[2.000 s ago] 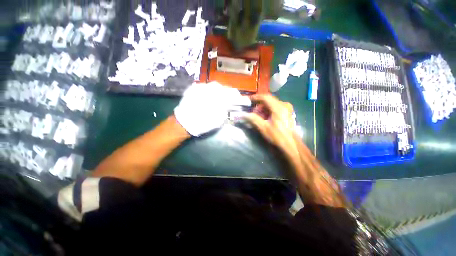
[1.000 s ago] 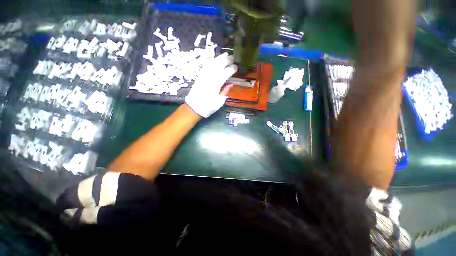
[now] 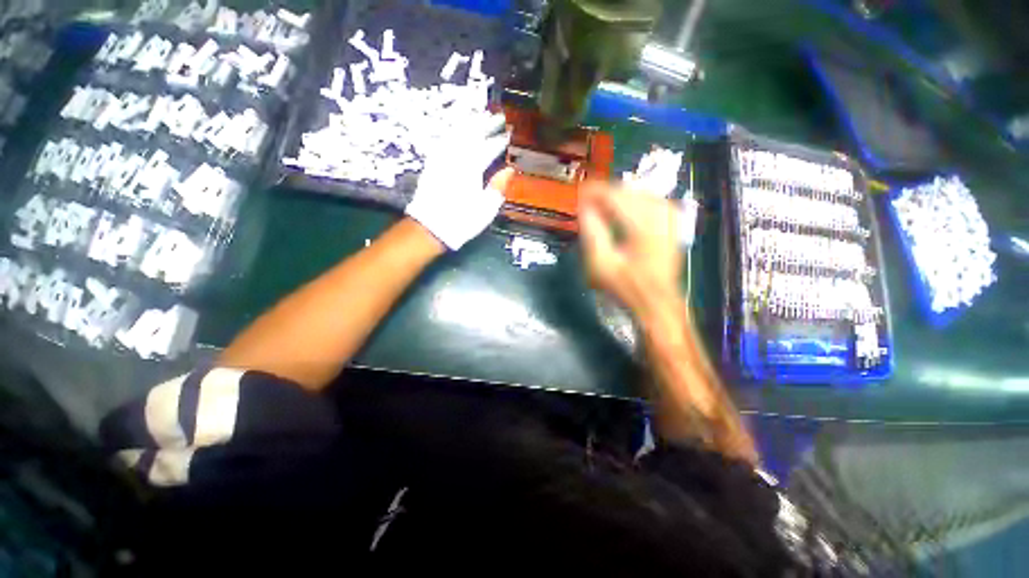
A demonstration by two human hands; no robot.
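My left hand, in a white glove, lies at the left edge of the orange press fixture, its fingertips by the pale metallic nest. Whether it holds a part cannot be seen. My right hand, bare and blurred, is just right of the fixture with fingers curled; whether something is in it cannot be told. The olive-green press head stands over the fixture. A small group of pale parts lies on the green mat before the fixture.
A dark tray with a heap of white housings is left of the press. Blister trays fill the far left. A blue-edged tray with rows of small parts and a blue bin stand right. A crumpled wipe lies behind my right hand.
My right arm, raised across the right side one second ago, has come down beside the fixture. My left hand, earlier together with the right in front of the fixture, stays at its left edge.
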